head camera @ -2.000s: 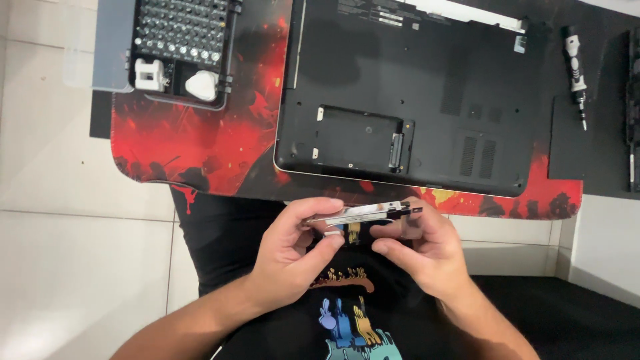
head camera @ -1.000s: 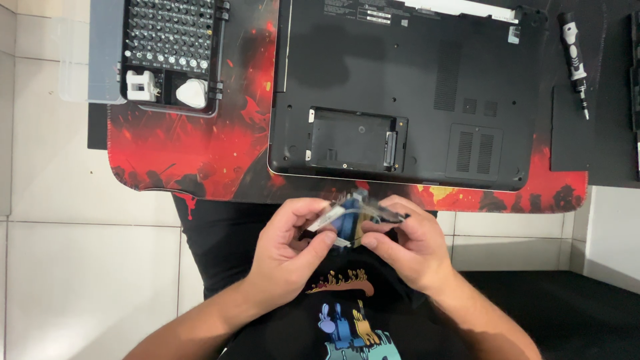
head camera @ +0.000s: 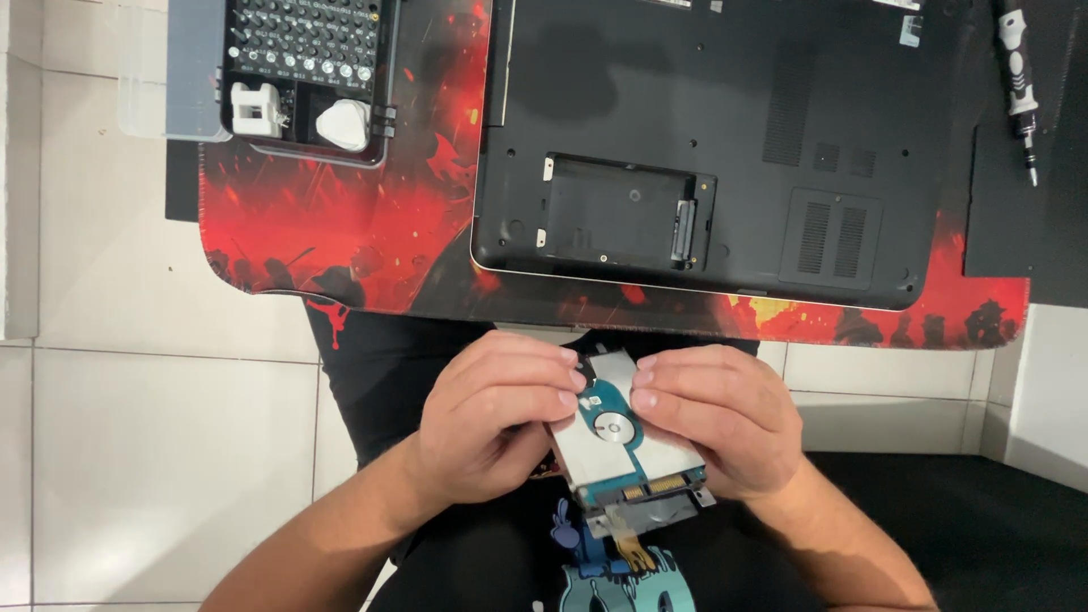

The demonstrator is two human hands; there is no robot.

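Observation:
A 2.5-inch hard drive (head camera: 614,425) is held in front of my torso, its circuit-board side up and its gold connector end toward me. A thin metal bracket (head camera: 653,512) shows at that end. My left hand (head camera: 500,416) grips the drive's left edge, and my right hand (head camera: 722,416) grips its right edge. Beyond them an upside-down black laptop (head camera: 739,93) lies on the mat. Its drive bay (head camera: 620,208) is uncovered, with a connector (head camera: 683,229) at the bay's right side.
The red and black desk mat (head camera: 340,212) reaches the table's near edge. At the upper left stands a case of screwdriver bits (head camera: 302,51) with its clear lid (head camera: 195,68) swung out. A precision screwdriver (head camera: 1020,85) lies at the right, near a dark flat panel (head camera: 1007,221).
The hard drive, edge-on between my hands two seconds ago, has been turned so its circuit-board side faces up. Both hands still hold it. The laptop's bay looks the same.

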